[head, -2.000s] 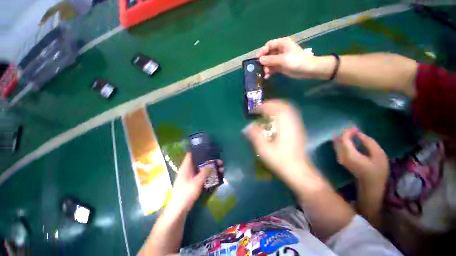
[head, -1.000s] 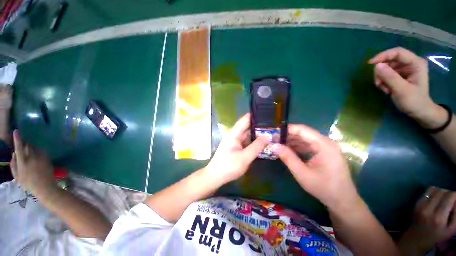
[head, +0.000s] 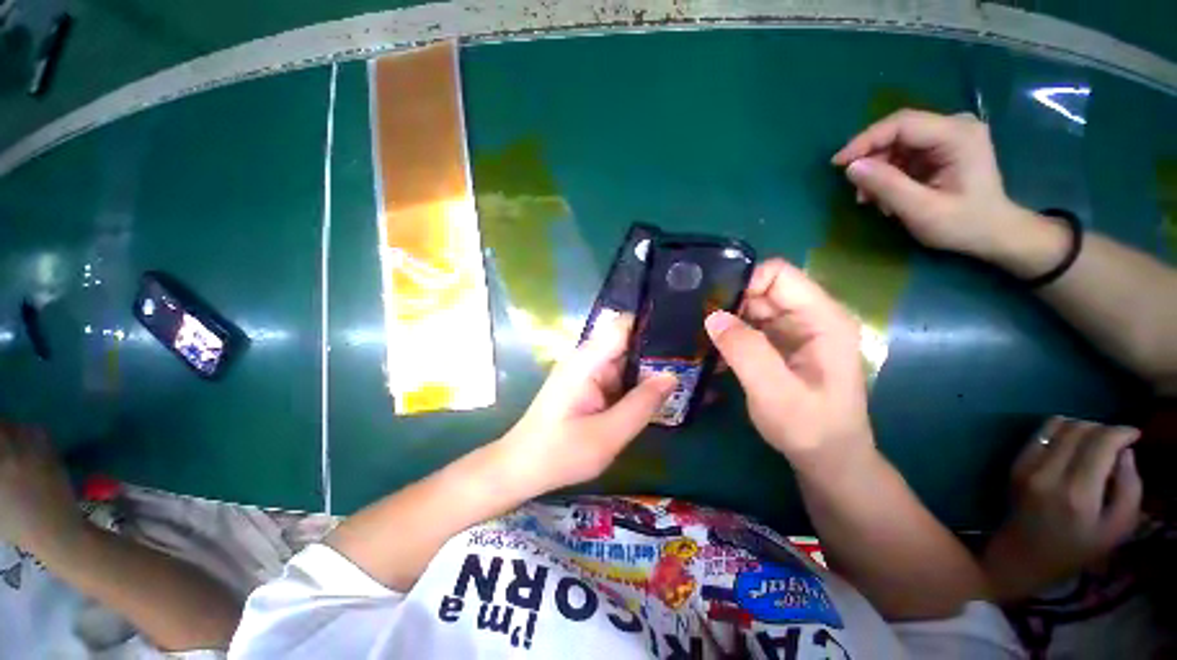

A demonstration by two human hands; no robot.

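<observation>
A black phone unit (head: 688,316) lies in front of me, its pale round disc (head: 684,276) near the far end and a silvery printed patch (head: 669,374) near the close end. A second black phone (head: 617,290) shows behind it on the left, tilted and partly covered. My left hand (head: 587,413) holds the phones, its thumb on the printed patch. My right hand (head: 794,368) is at the front phone's right side, thumb tip on the back and fingers at the edge. Whether a small piece is under the thumb cannot be told.
An orange strip (head: 420,142) lies left of my hands. Yellow-green strips (head: 529,194) are on the green bench. Another phone (head: 183,325) lies at the left, past a white line (head: 325,258). A neighbour's hands (head: 949,181) are at the right; another person's arm is at the lower left.
My hands with the phone first came together in front of me, and now a second phone shows behind the first. My right thumb has moved up from the printed patch to the housing.
</observation>
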